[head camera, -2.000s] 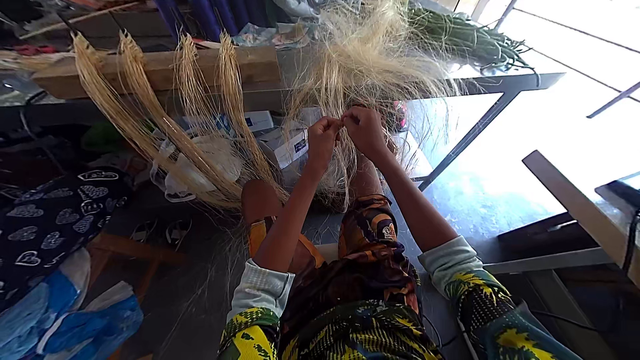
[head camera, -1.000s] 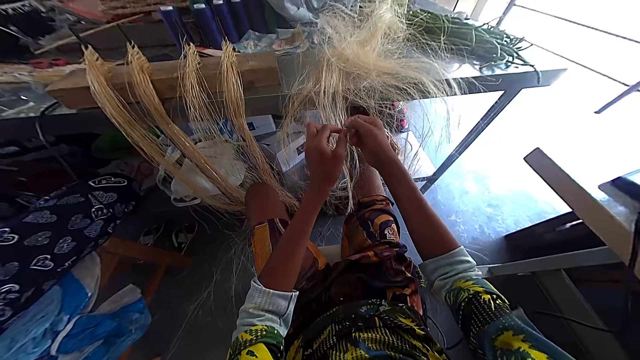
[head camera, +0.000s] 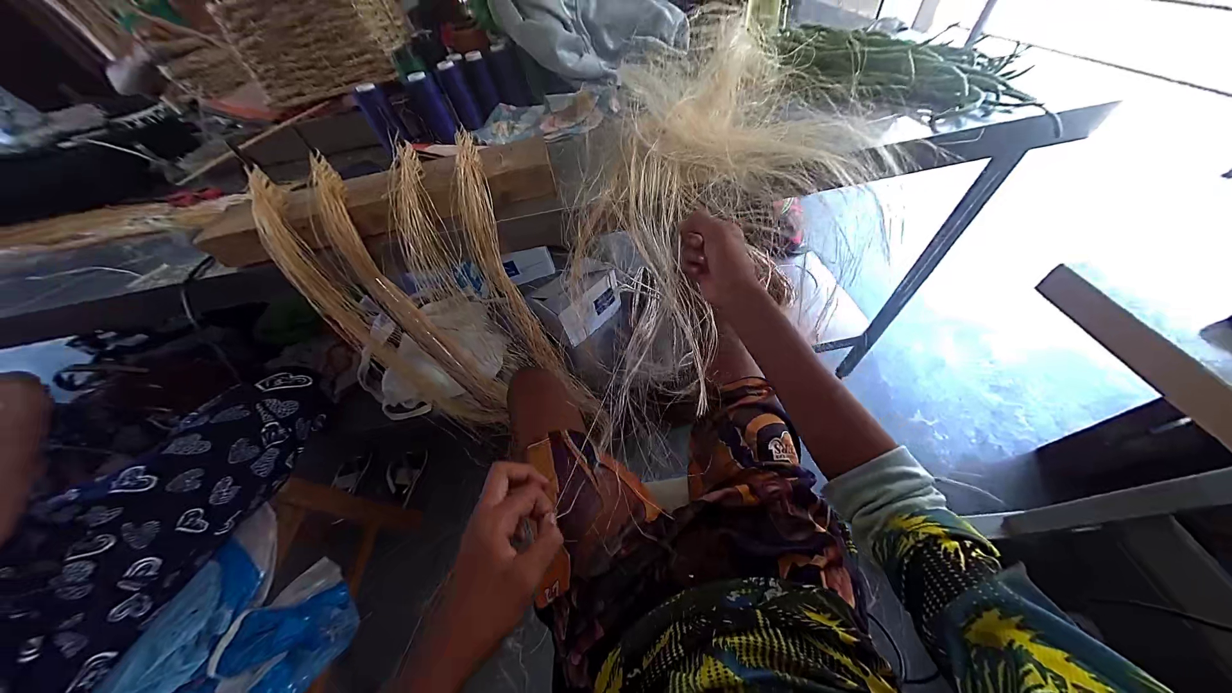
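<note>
Pale loose plant fibres (head camera: 712, 125) lie heaped on the metal table and hang over its front edge. Among the hanging strands is my right hand (head camera: 710, 252), its fingers curled; whether strands are pinched in it cannot be told. My left hand (head camera: 515, 525) is lower, beside my left knee, with thumb and fingers bent close together; any thin strand between them is too fine to see. Several tan fibre bundles (head camera: 337, 231) hang from a wooden beam (head camera: 375, 202) on the table, their lower ends trailing toward my left knee.
Dark blue thread spools (head camera: 430, 106) and a woven basket (head camera: 303, 48) stand behind the beam. Green stalks (head camera: 895, 67) lie at the table's right. Boxes (head camera: 582, 303) and a white plastic bag (head camera: 448, 346) are below. Another person's patterned cloth (head camera: 164, 500) is at the left.
My left hand has come away from my right hand and down beside my left knee. My right hand stays among the hanging fibres. Part of another person's limb now shows at the left edge.
</note>
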